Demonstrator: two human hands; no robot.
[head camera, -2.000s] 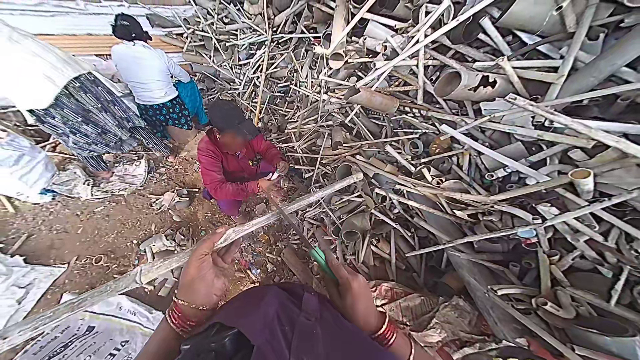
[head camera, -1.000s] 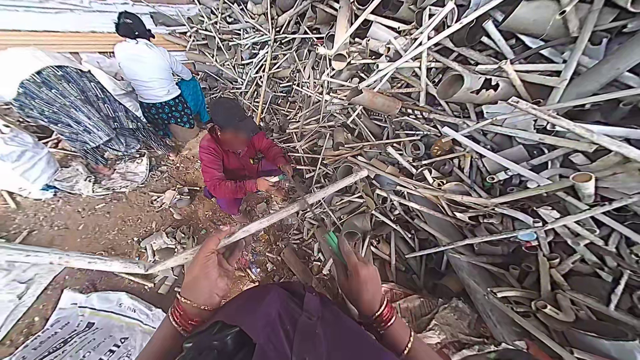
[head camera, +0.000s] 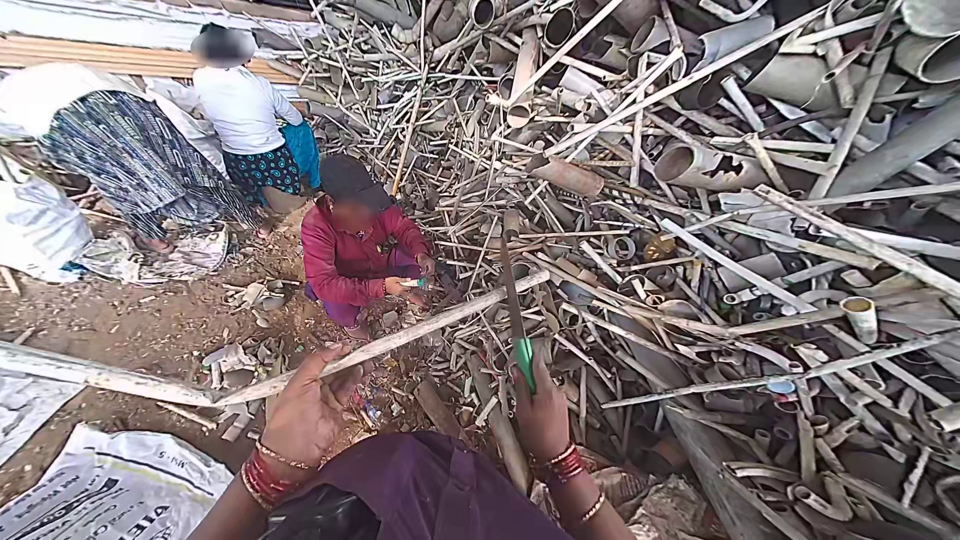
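Observation:
A long whitish pipe (head camera: 420, 332), bent at a joint near the left, lies across my left hand (head camera: 311, 405), with the thumb on its upper side and the fingers beneath. My right hand (head camera: 541, 412) is closed around the green handle of a long-bladed knife (head camera: 513, 300). The dark, narrow blade points up and away, close beside the free end of the pipe. Whether blade and pipe touch, I cannot tell.
A large heap of scrap pipes (head camera: 705, 300) fills the right side. A crouching person in a red jacket (head camera: 345, 255) works just ahead. Two more people bend at the upper left. A printed woven sack (head camera: 112, 487) lies at the lower left, on littered soil.
The knife in my right hand has swung up from a slanted position by the pipe to nearly upright. The left part of the pipe has bent away from the straight line it had two seconds ago.

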